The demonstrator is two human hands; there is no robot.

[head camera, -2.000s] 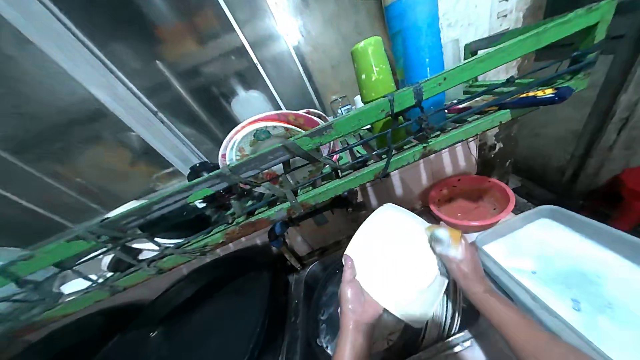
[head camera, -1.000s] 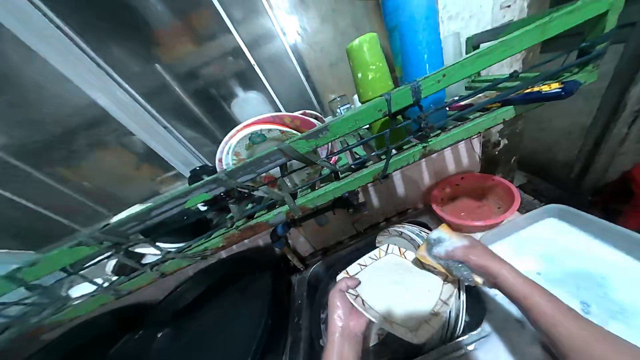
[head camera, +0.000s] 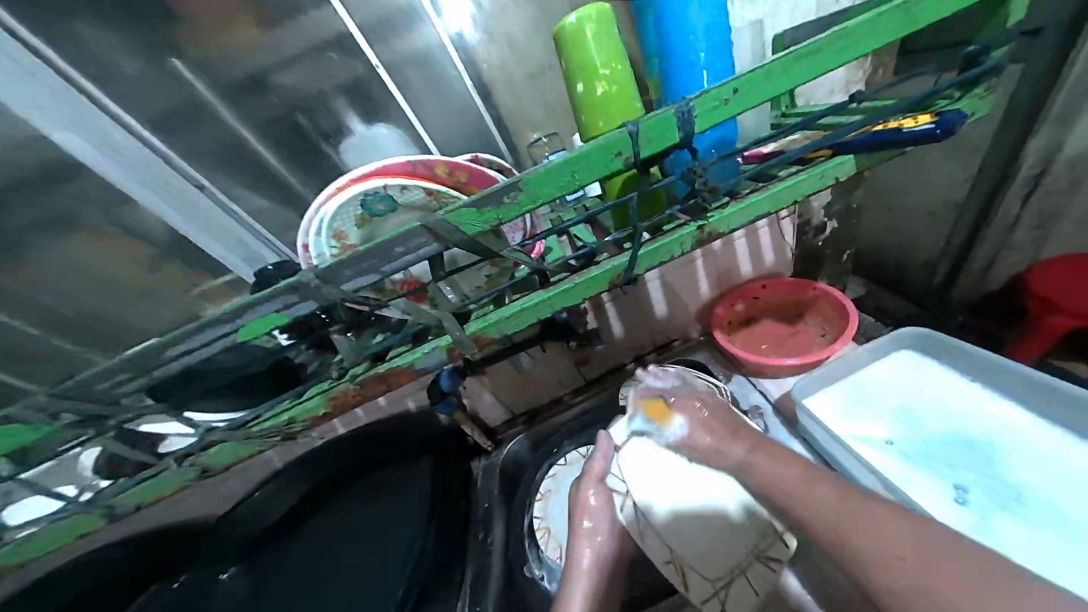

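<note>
My left hand [head camera: 592, 518] grips the left edge of a wet, squarish white plate [head camera: 688, 501] with a patterned rim, tilted over the sink. In my right hand [head camera: 705, 421] is a soapy yellow sponge [head camera: 654, 411], pressed at the plate's upper corner. Behind that hand, part of more patterned plates [head camera: 693, 374] shows. Another patterned plate [head camera: 554, 501] lies in the dark sink [head camera: 489, 510], left of my left hand and partly hidden by it.
A red plastic basin [head camera: 786, 364] stands behind a grey tub [head camera: 816, 404] of whitish, sudsy water at the right. Large black pans [head camera: 340, 518] fill the lower left. Across the back runs a green dish rack [head camera: 586, 293] with trays, a green cup [head camera: 597, 72] and a blue container [head camera: 693, 59].
My right hand with the sponge has moved left to the plate's upper corner. The plate's tilt has changed, and a plate in the sink now shows on the left.
</note>
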